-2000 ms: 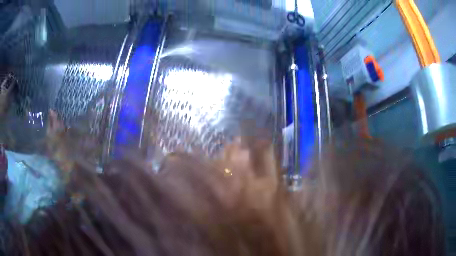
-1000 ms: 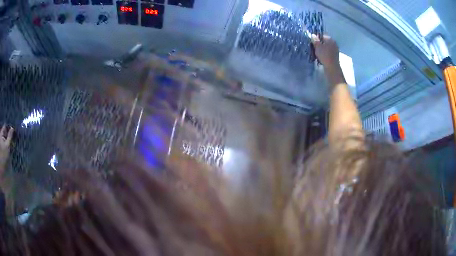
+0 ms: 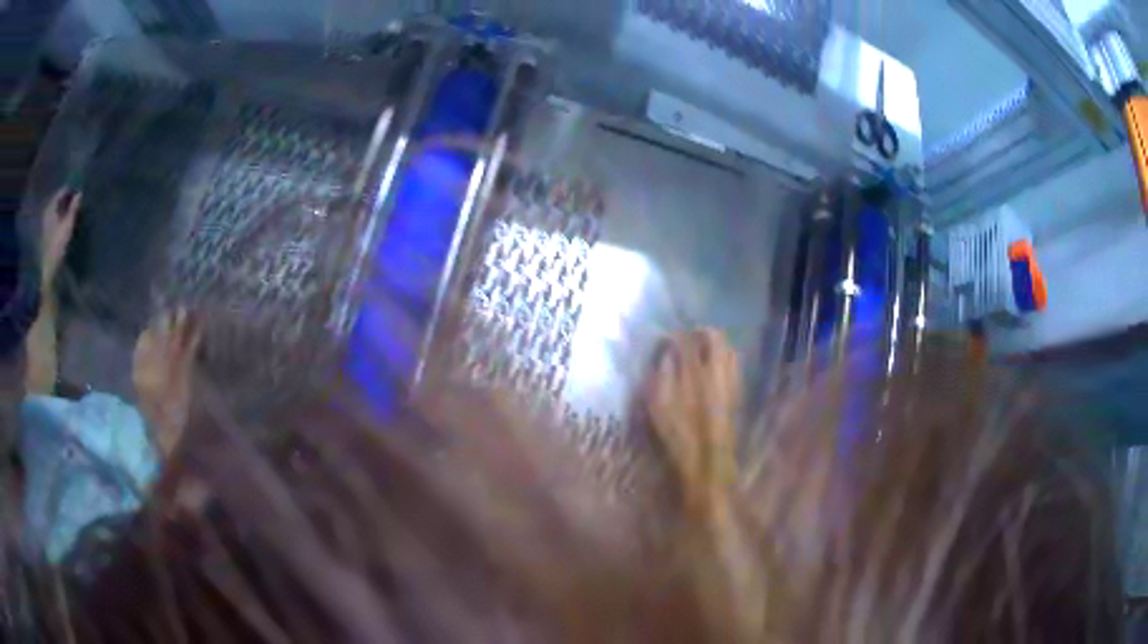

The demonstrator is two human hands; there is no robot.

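Observation:
A patterned sheet (image 3: 535,271) with rows of small hooked marks lies on the grey machine bed (image 3: 737,227), right of the left blue roller (image 3: 422,214). A bright lamp reflection crosses its right side. My right hand (image 3: 692,384) is low over the bed, just right of the sheet, fingers pointing away from me and slightly apart. I see nothing held in it, though the view is blurred. My left hand is not in view; hair covers the bottom of the picture.
A coworker's hands (image 3: 164,365) and pale blue sleeve are at the left, by another patterned sheet (image 3: 258,208). A second blue roller (image 3: 866,289) stands right of the bed. Black-handled scissors (image 3: 877,126) lie on a white pad beside the rear sheet stack (image 3: 755,35).
My right hand has come back from the rear sheet stack, where it touched a patterned sheet, down to the bed. The view has tilted down, and the scissors show again.

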